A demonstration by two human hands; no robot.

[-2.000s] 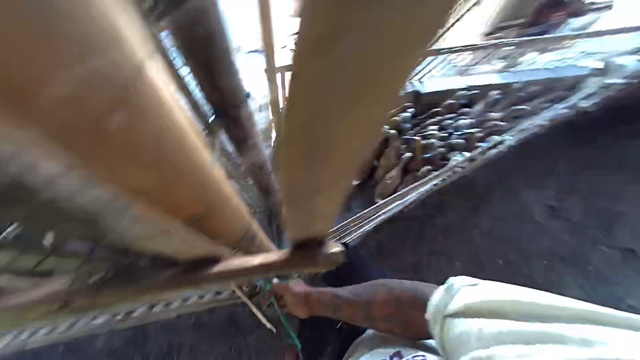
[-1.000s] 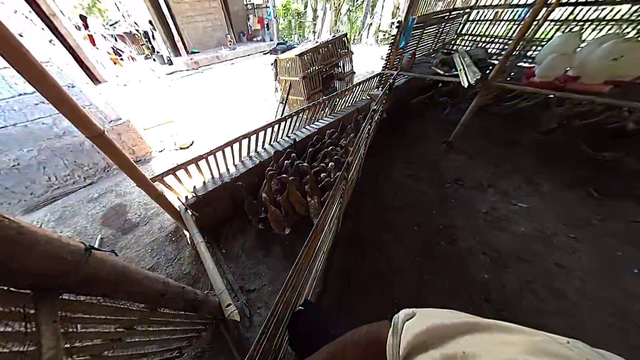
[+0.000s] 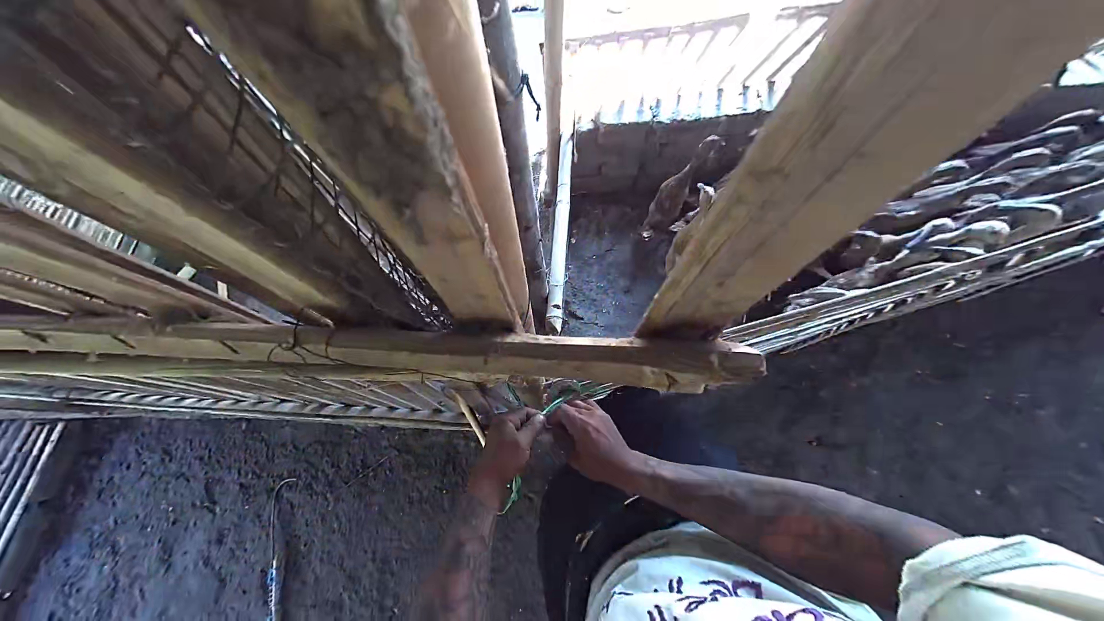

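Below the end of a horizontal wooden rail (image 3: pixel 595 352), my two hands are close together at a green cord (image 3: pixel 565 398). My left hand (image 3: pixel 511 438) pinches the cord between thumb and fingers, and a loose green end hangs beneath it. Just to the right, my right hand (image 3: pixel 595 435) has its fingers bent at the same cord; its fingertips are partly hidden. A thin bamboo stick (image 3: pixel 468 417) slants beside my left hand. The cord lies near the corner of the slatted bamboo fence (image 3: pixel 362 401).
Thick wooden slats (image 3: pixel 828 164) rise from the rail close to the view. Several ducks (image 3: pixel 957 216) crowd behind the low fence at the right. Dark soil floor (image 3: pixel 172 509) spreads below, with a thin cord-like thing (image 3: pixel 273 552) lying on it.
The view has swung from the pen and ducks back down to the rail. Both hands now show at the green cord; two seconds ago only one hand showed there.
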